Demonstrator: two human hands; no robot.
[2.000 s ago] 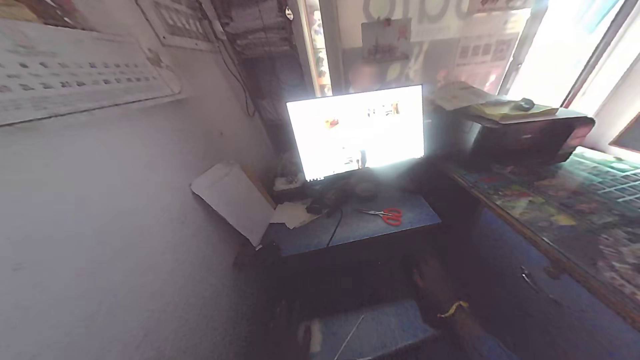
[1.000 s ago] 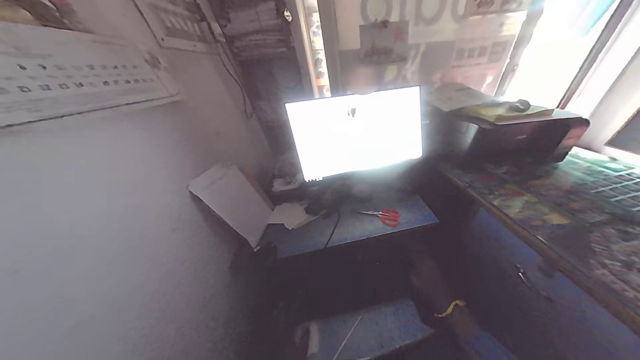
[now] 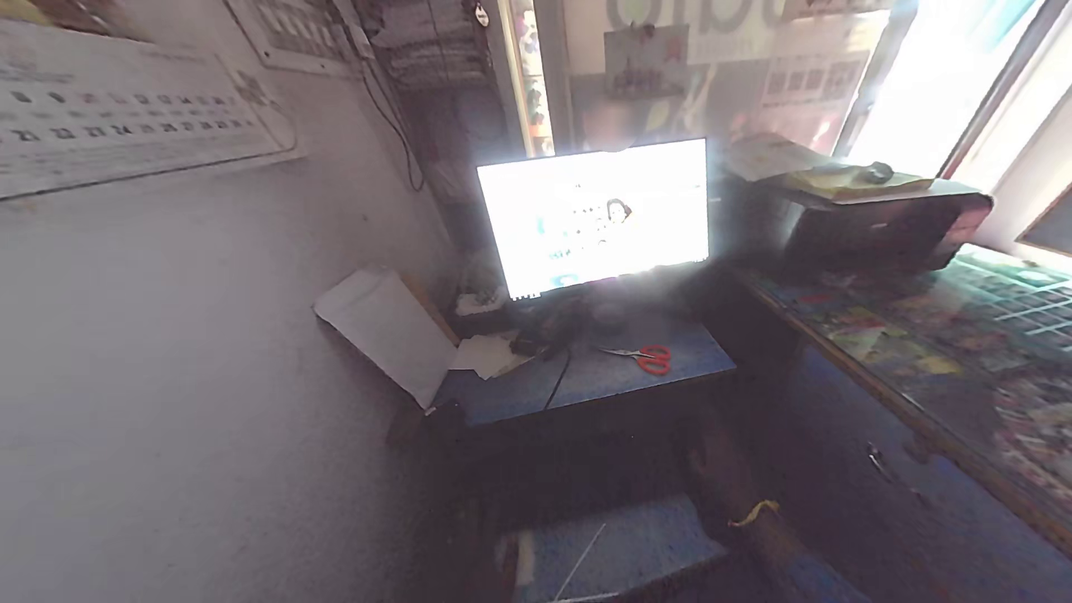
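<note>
My right hand [image 3: 708, 448] is in deep shadow below the desk's front edge, with a yellow band [image 3: 756, 512] around the wrist. Its fingers blur into the dark, so what it touches cannot be told. No left hand can be made out; the lower left is very dark. Red-handled scissors [image 3: 653, 360] lie on the blue desk top [image 3: 603, 381], their blades pointing left. Behind them a lit monitor [image 3: 599, 218] glares strongly. Loose white papers [image 3: 486, 355] and a dark cable [image 3: 559, 378] lie left of the scissors.
A white sheet or folder [image 3: 389, 335] leans by the left wall. To the right, a black printer [image 3: 879, 230] with papers on top stands on a patterned counter [image 3: 946, 352]. Below the desk is a blue surface [image 3: 620, 540] bearing a thin white line. A calendar [image 3: 126, 109] hangs at upper left.
The picture on the monitor has changed from a nearly blank page to one with a figure and small items. The scissors and papers have stayed in place.
</note>
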